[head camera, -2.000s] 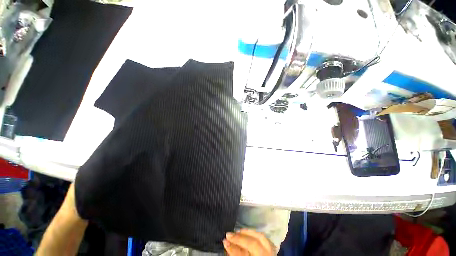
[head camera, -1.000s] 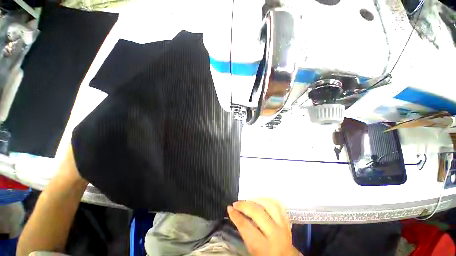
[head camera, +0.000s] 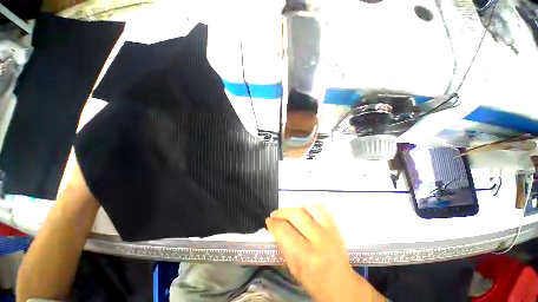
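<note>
The black ribbed garment piece lies on the white table left of and below the needle area, its right edge running down from the presser foot. My right hand pinches its lower right corner at the table's front edge. My left forearm comes in from the lower left; my left hand is mostly hidden under the cloth, so its fingers cannot be seen. The white machine head with a blue stripe stands above, its shiny guard in front.
Black cut pieces lie flat at the far left, beside a clear plastic bag. A smartphone lies right of the machine head. The ruler-marked front edge curves across. A red plastic object is at the lower right.
The garment piece and my right hand have moved up and away from me, onto the table. The lower edge that hung over the front now lies behind the ruler marks. The camera view has shifted.
</note>
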